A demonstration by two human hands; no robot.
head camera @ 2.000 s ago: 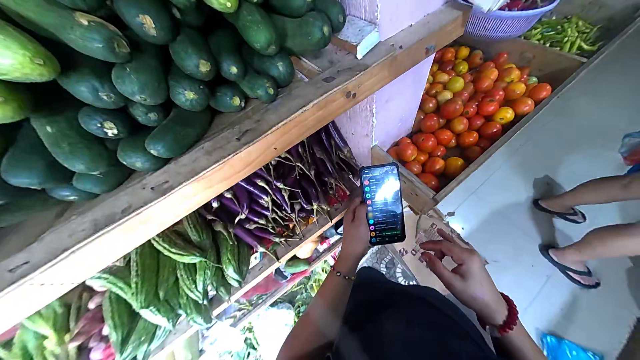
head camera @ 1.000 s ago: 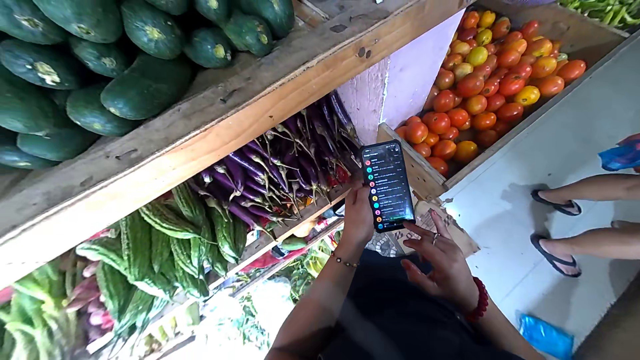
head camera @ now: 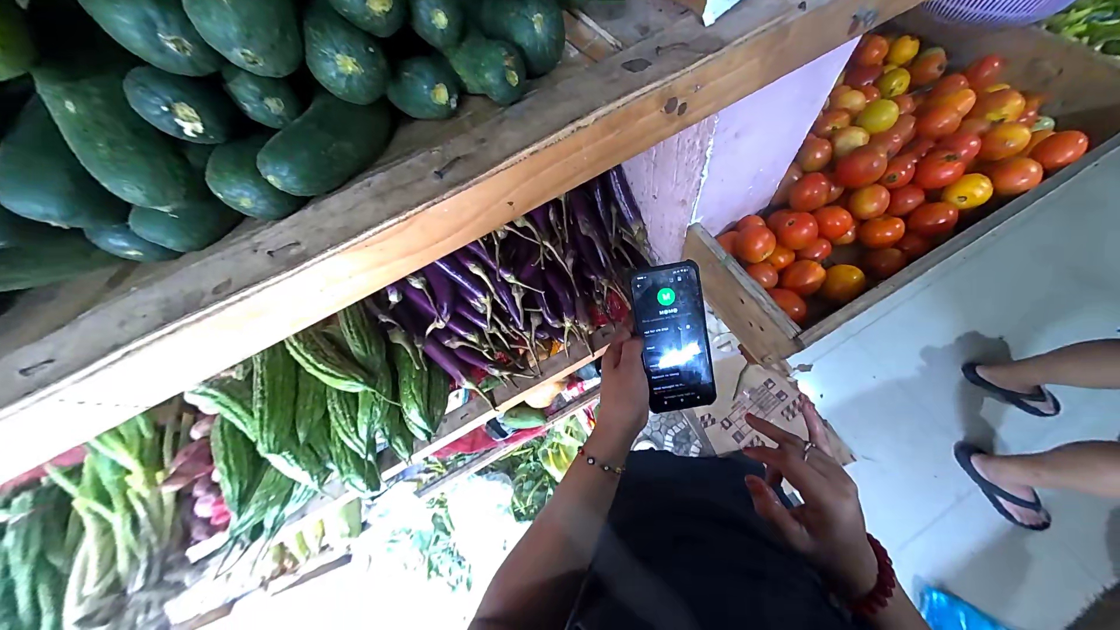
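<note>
A black smartphone with a lit dark screen is held upright along its left edge by my left hand, which wears a thin beaded bracelet. To the phone's lower right hovers my right hand, fingers apart and holding nothing, with a ring and a red beaded bracelet. Purple eggplants lie just left of the phone. Beyond it to the right, red and yellow tomatoes fill a wooden bin. Printed cardboard lies behind the hands.
Dark green gourds rest on a wooden shelf at upper left. Below it are bitter gourds. Another person's feet in black flip-flops stand on the tiled floor at right, near a blue plastic item.
The phone's screen has switched from a list to a page with one green circle. My right hand has moved away from the phone's lower edge, where it was a second ago.
</note>
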